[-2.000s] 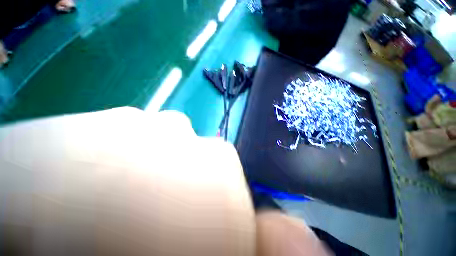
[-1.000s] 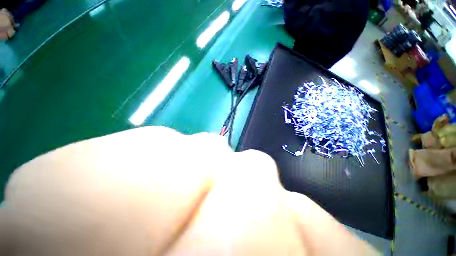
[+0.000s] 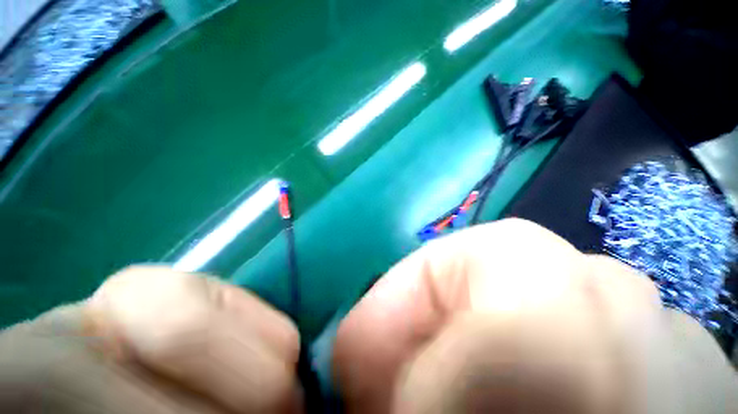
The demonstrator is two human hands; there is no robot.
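Note:
A thin black lead (image 3: 292,259) with a red band and blue tip rises between my hands, its tip over the green belt. Its lower end runs into a dark, blurred part between my fingers, which looks like a black clamp. My left hand (image 3: 202,340) is at the lower left, fingers curled against this dark part. My right hand (image 3: 494,315) is at the lower centre right, large, blurred and curled close to it; its fingertips and anything in them are hidden. A black tray (image 3: 566,182) with a pile of small silver bent-wire pieces (image 3: 668,234) is at the right, partly behind my right hand.
Several black clamps (image 3: 530,109) with red-blue lead ends lie on the light green edge beside the tray. The dark green belt (image 3: 202,121) runs diagonally with white reflections. Another silver pile (image 3: 81,40) is across it at the upper left. A person's dark clothing (image 3: 688,65) is at the upper right.
The view has swung left, so tray and waiting clamps sit further right. Two separate hands and the lead between them now show, where one large pale blurred shape filled the lower left.

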